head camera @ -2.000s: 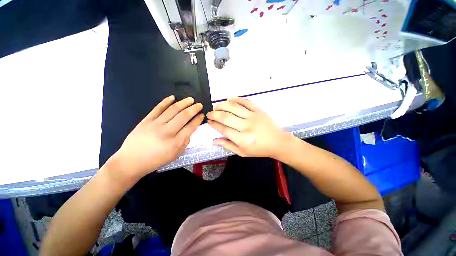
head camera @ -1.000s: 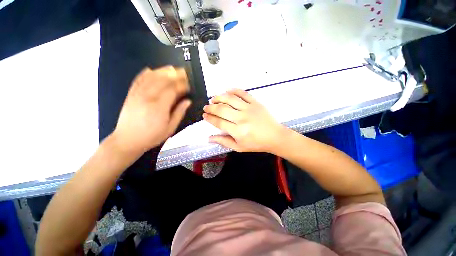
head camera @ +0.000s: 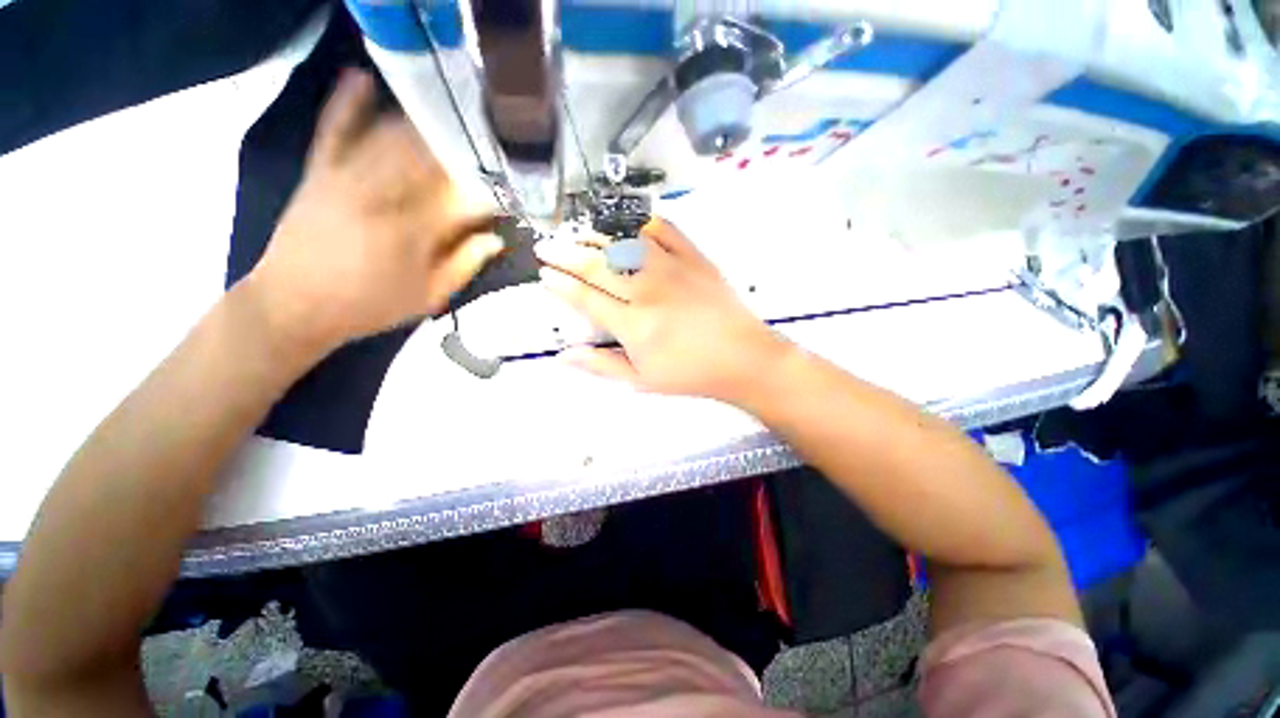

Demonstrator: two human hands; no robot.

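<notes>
A black cut panel (head camera: 330, 400) lies on the white machine table, running under the sewing machine's needle area. My left hand (head camera: 372, 225) is over the panel, left of the presser foot; it is blurred, fingers partly spread. My right hand (head camera: 660, 316) lies flat, its fingertips at the panel's right edge, just below the presser foot. The foot (head camera: 562, 225) is partly hidden by the machine head and fingers. The grey-white knob (head camera: 626, 254) is in front of my right fingers.
The white machine head (head camera: 898, 126) with blue stripes spans the top right. The ruler-marked table edge (head camera: 674, 477) runs across in front of me. More black cloth (head camera: 127, 63) is at the upper left. A blue bin (head camera: 1081, 519) stands below the table at right.
The panel has moved away from me, off the table's front edge, baring the slide cover. My left hand has moved up and left; my right fingers are nearer the foot. The view has shifted.
</notes>
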